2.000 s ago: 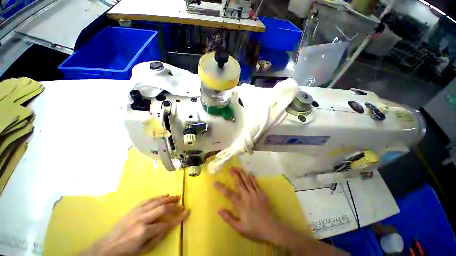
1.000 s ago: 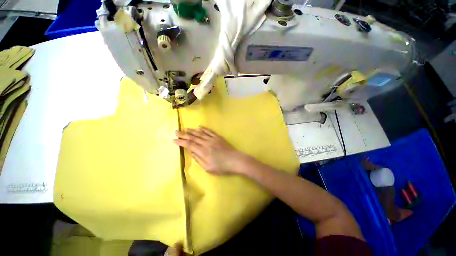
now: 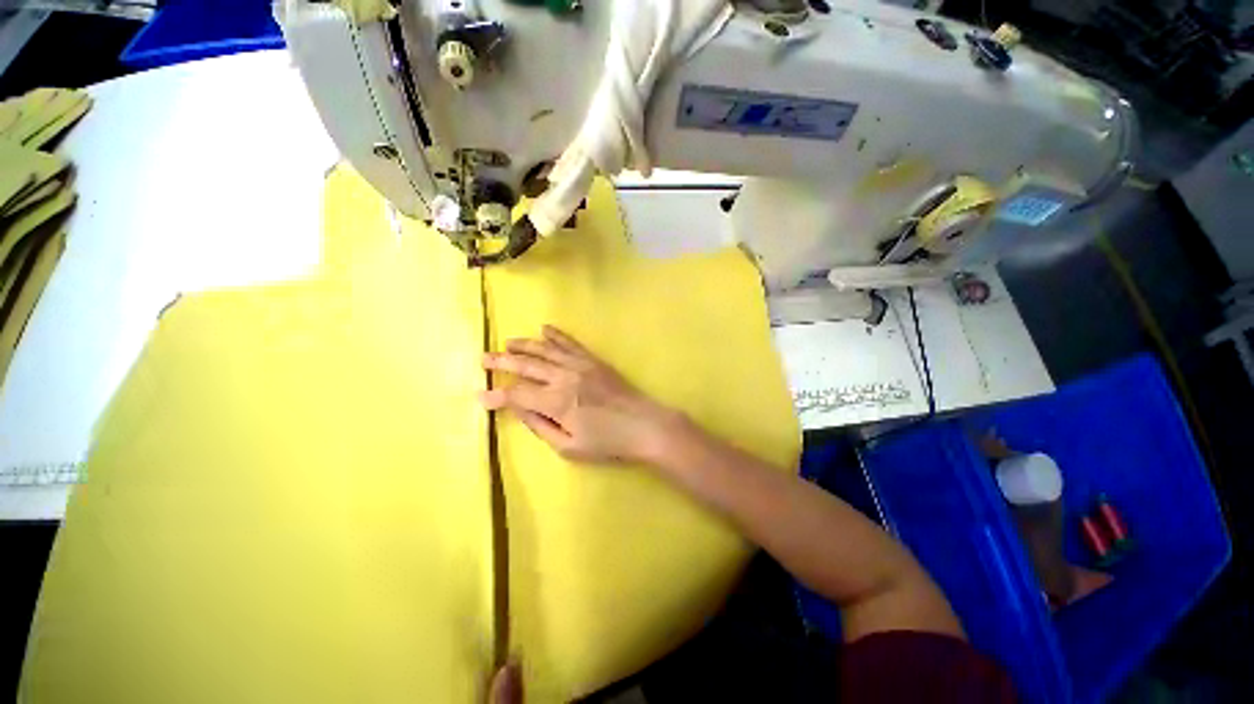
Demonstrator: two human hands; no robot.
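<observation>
A large yellow panel [image 3: 275, 454] lies on the white table and hangs over its front edge. A dark straight seam [image 3: 498, 550] runs down its middle to the presser foot [image 3: 484, 250] of the white sewing machine [image 3: 578, 83]. My right hand [image 3: 564, 399] lies flat on the panel just right of the seam, fingertips at the seam below the foot, fingers slightly apart. Only a fingertip of my left hand [image 3: 506, 684] shows at the bottom edge, at the seam's lower end; the rest is cut off.
A stack of olive-yellow pieces [image 3: 28, 206] lies at the table's left. A twisted white cloth [image 3: 612, 117] hangs over the machine head. A blue bin [image 3: 1155, 481] at lower right holds a white container [image 3: 1029, 479] and small red spools [image 3: 1104, 525]. Another blue bin [image 3: 206, 30] is behind the table.
The left hand has gone from flat on the panel to the bottom edge of the picture. The right hand has moved to the seam. The panel's left part now spreads wider and lower.
</observation>
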